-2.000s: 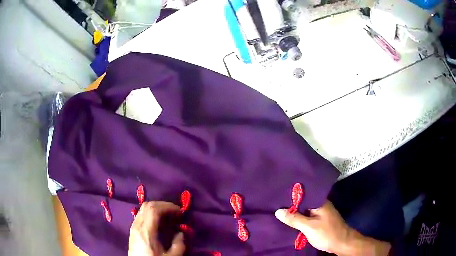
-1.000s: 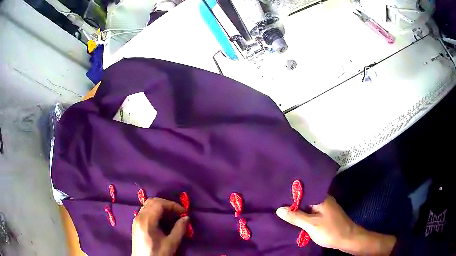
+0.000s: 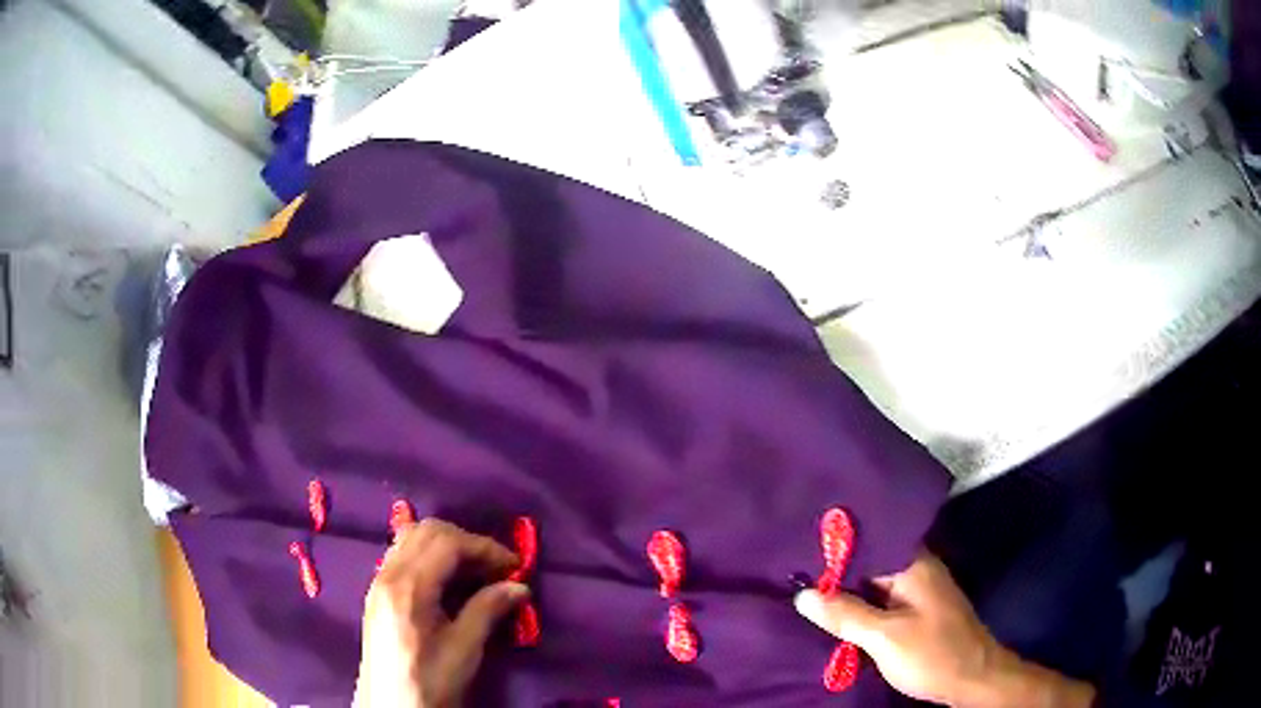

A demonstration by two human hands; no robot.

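Observation:
A dark purple garment lies spread in front of me, with an opening at upper left. Pairs of bright red frog closures run across its lower part, either side of a long front edge. My left hand pinches the middle closure where its upper and lower pieces meet; its fingertips partly hide the join. My right hand holds the garment's right edge, thumb on top beside the rightmost closure, other fingers mostly hidden. A small dark dot shows at this thumb's tip.
The white sewing table curves behind and right of the garment. The machine's needle area, with a blue stripe, stands at the top. Pink-handled snips lie at upper right. A pale surface is on the left; dark clothing is at lower right.
The lower piece of the middle closure, apart from the upper piece two seconds ago, now meets it at my left fingertips. My right hand has barely moved. The camera view has shifted slightly.

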